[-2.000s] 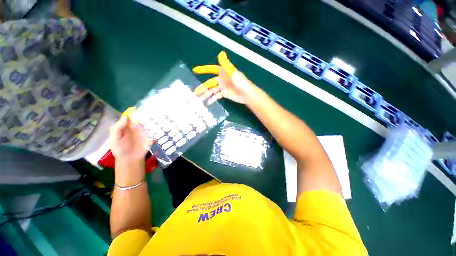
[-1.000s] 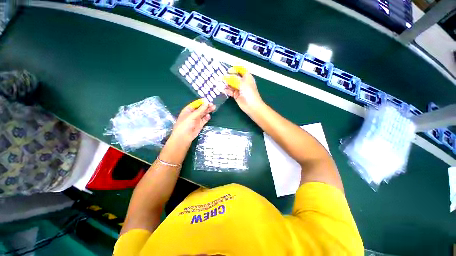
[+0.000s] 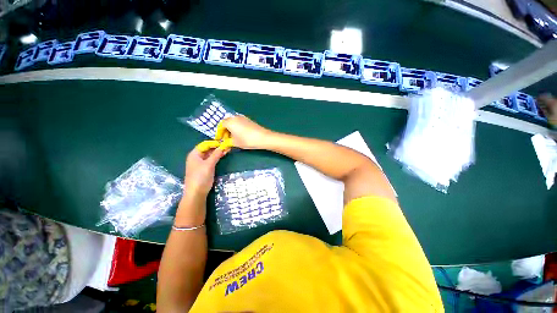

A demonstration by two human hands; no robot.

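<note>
A clear poly bag with a grid of white parts is held over the green bench top. My left hand and my right hand, both with yellow finger cots, meet at its near edge, fingertips touching and closed on it. The hands cover that edge. A second bag of white parts lies flat near my body. A crumpled clear heap, maybe empty bags, lies to the left. Pale blue plastic housings stand in a long row beyond the white strip.
A white paper sheet lies partly under my right arm. A large glossy stack of bags lies near the metal post. A red stool and a person's patterned clothing are at lower left. Part of a hand shows at the far right edge.
My left hand laid no longer-held clear film down at left, where the heap appeared. Both hands came together on the bag of white parts. The view has turned, and the housing row lies more level.
</note>
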